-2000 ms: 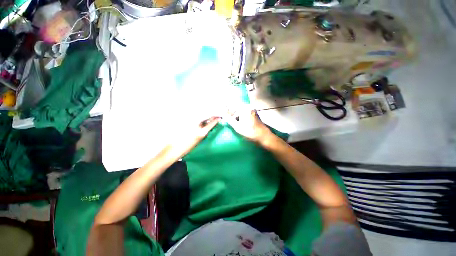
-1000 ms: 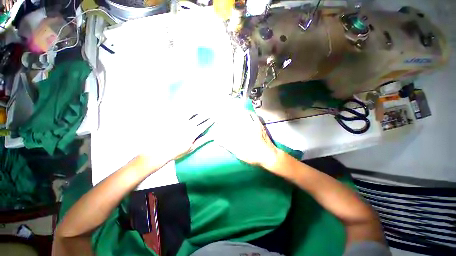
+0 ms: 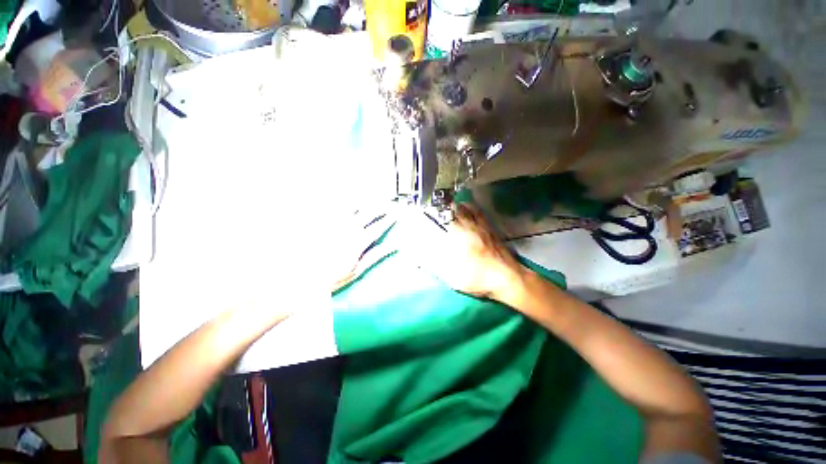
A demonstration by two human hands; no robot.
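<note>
A green fabric panel [image 3: 426,344] runs from the needle area of the beige sewing machine [image 3: 580,109] down over the table's front edge and the lap. My right hand [image 3: 475,258] lies on the fabric just in front of the presser foot [image 3: 441,204], fingers pointing at it. My left hand [image 3: 349,254] lies left of it at the fabric's left edge, mostly washed out by the lamp glare, so its finger grip cannot be told. The fabric edge at the needle is hidden by glare and fingers.
Scissors [image 3: 627,234] and a dark green scrap bundle [image 3: 543,195] lie beside the machine head. A small open box [image 3: 704,228] is at right, black straps [image 3: 770,390] lower right. Crumpled green pieces [image 3: 77,217] lie left. A metal bowl [image 3: 222,38] and orange-yellow bottle [image 3: 397,23] stand behind.
The camera view has shifted. Both hands have moved forward with the fabric, and the right hand is now close to the presser foot. The blue-green patch left of the needle no longer shows in the glare.
</note>
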